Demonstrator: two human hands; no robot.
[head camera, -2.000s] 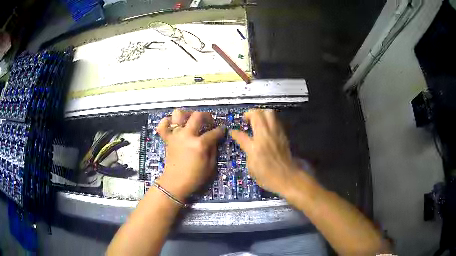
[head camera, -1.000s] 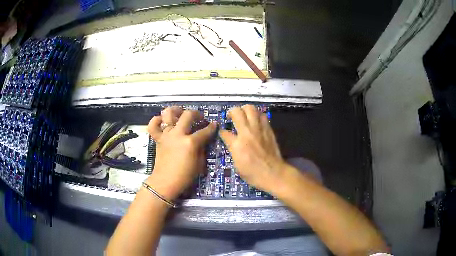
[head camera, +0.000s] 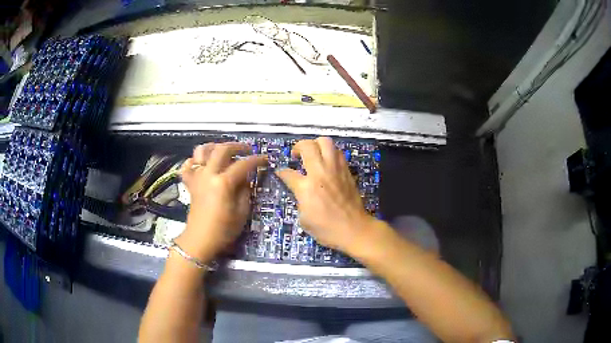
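Note:
A populated circuit board panel (head camera: 271, 228) with rows of small blue and pale components lies across the metal rails in front of me. My left hand (head camera: 218, 194) rests over its left part, fingers bent, fingertips on the components near the upper edge. My right hand (head camera: 325, 194) is over the middle of the panel, thumb and fingertips down on the components beside the left hand. The hands do not touch. What lies under the fingertips is hidden; I cannot tell whether either hand grips a part.
Thick stacks of populated boards (head camera: 50, 94) stand at the left. Tools with yellow and black handles (head camera: 157, 184) lie in the opening between the rails. Eyeglasses (head camera: 295, 40), a brown stick (head camera: 352, 84) and a pale heap (head camera: 218, 50) lie on the white board (head camera: 161, 77).
The view has shifted, so the surroundings sit further right in the picture. Both hands have moved left along the panel, uncovering more of its right part.

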